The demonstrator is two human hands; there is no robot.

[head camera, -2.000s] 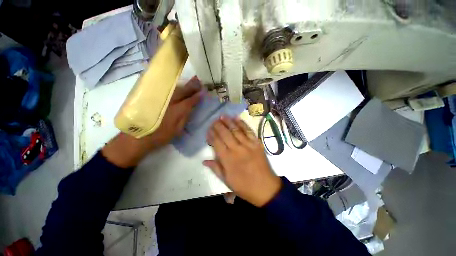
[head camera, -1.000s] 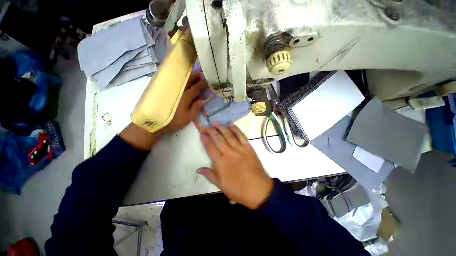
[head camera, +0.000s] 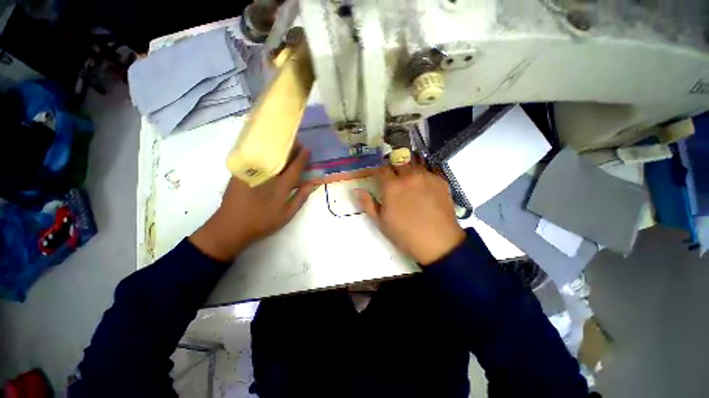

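The sewing template [head camera: 346, 204] lies on the white table under the needle area, with a black-edged slot on its near part. A red strip and an orange strip [head camera: 342, 177] cross it. A grey-blue panel piece [head camera: 320, 138] shows behind the strips, beside the presser foot [head camera: 357, 149]. My left hand [head camera: 260, 206] lies at the left end of the strips, partly under the yellow attachment [head camera: 272, 120]. My right hand [head camera: 416, 210] rests flat at the right end, fingers by the needle area. Neither hand visibly grips anything.
The off-white machine head [head camera: 497, 70] spans the top right. Grey panels [head camera: 186, 74] lie at the left rear. Dark pieces under a white sheet [head camera: 497, 155] and light grey pieces [head camera: 591, 202] lie right, some overhanging the edge. Scissors [head camera: 462, 210] are mostly hidden by my right hand.
The grey-blue piece earlier between my hands is now largely covered, and the template's strips and slot show flat. My hands have moved apart to the strips' two ends. My right hand now covers the scissors.
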